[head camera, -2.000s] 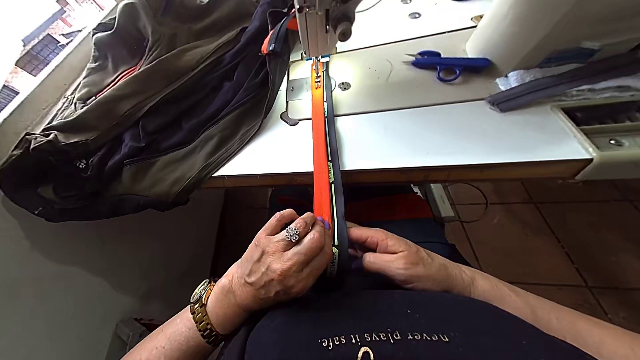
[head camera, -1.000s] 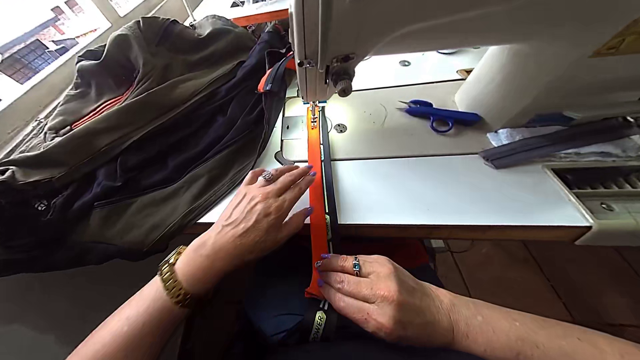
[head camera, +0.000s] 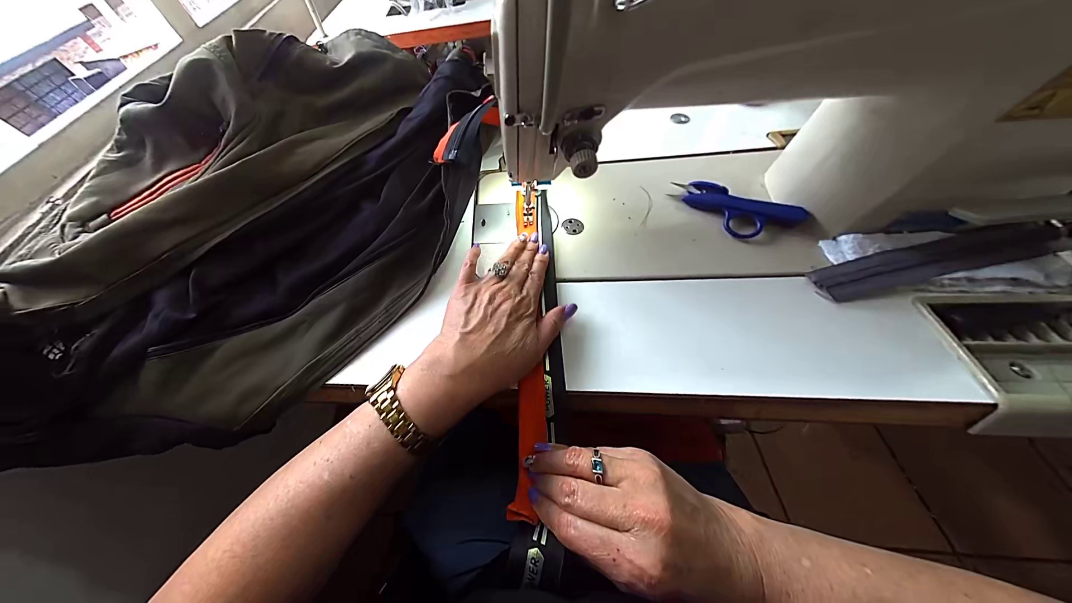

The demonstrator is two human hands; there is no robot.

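Note:
An orange fabric strip (head camera: 533,419) runs from under the presser foot (head camera: 528,209) of a sewing machine (head camera: 544,75) down over the table edge. Along its right side lies a dark tape (head camera: 557,406) with pale printed marks. My left hand (head camera: 502,322) lies flat on the strip just below the foot, fingers spread and fingertips close to it. Below the table edge, my right hand (head camera: 615,511) pinches the strip near its lower end, fingers on the orange fabric; its thumb is hidden. The tape hangs on beneath my right hand.
A dark olive and navy garment (head camera: 276,226) covers the table's left side. Blue thread snips (head camera: 741,207) lie on the machine bed to the right. Farther right are a grey fabric strip (head camera: 930,260) on white material and an open tray (head camera: 1005,327) at the table's edge.
My left hand has moved from the strip's lower part up to the presser foot. My right hand now grips the strip's lower end from the right. The view has shifted toward the machine.

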